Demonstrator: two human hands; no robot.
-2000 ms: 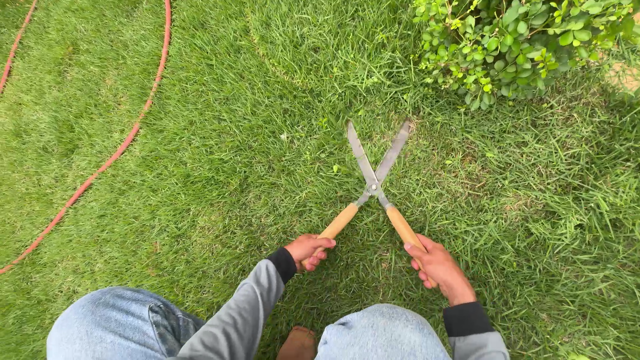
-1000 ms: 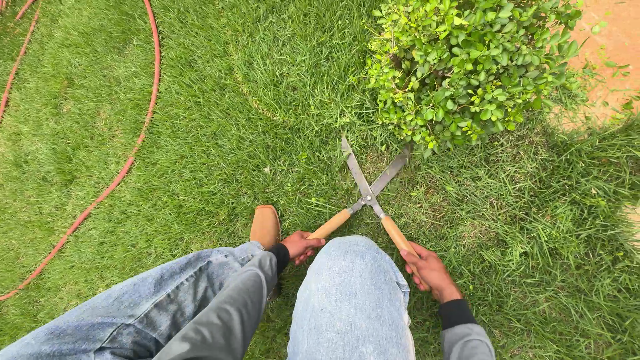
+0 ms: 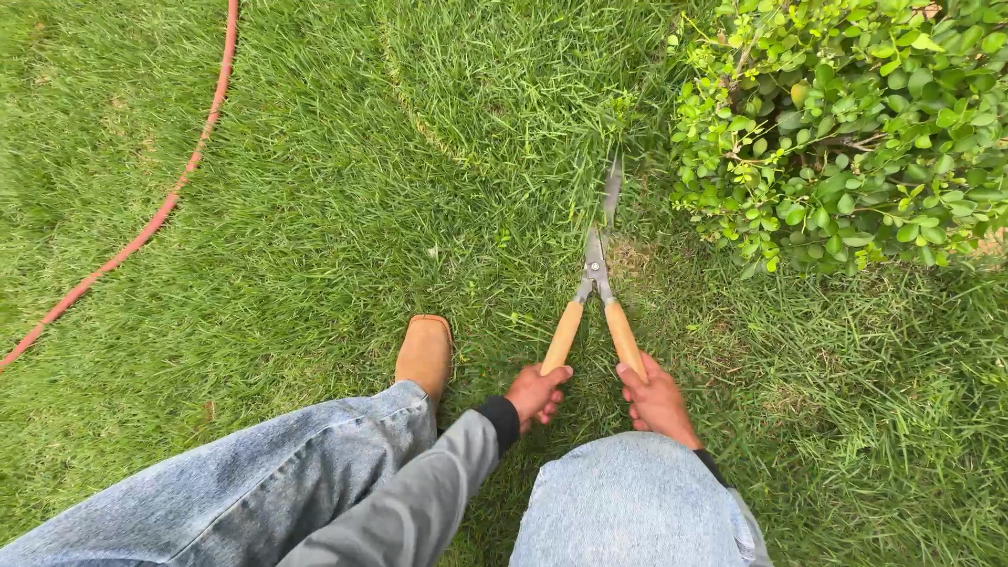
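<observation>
A pair of hedge shears [image 3: 594, 266] with steel blades and wooden handles lies low over the lawn, its tips pointing away from me. My left hand [image 3: 538, 394] grips the end of the left handle, and my right hand [image 3: 655, 400] holds the right one. The handles form a narrow V and the blades are nearly together, partly hidden among grass blades [image 3: 551, 181]. Just right of the blades is a leafy green shrub [image 3: 835, 150].
A red hose [image 3: 169, 206] curves over the lawn at the left. My tan boot [image 3: 425, 354] rests on the grass left of the shears. My knee in blue jeans [image 3: 634, 504] is close below my right hand.
My hands have come closer together, bringing the shears from wide apart to nearly closed. The blades now reach into grass left of the shrub. The view has shifted.
</observation>
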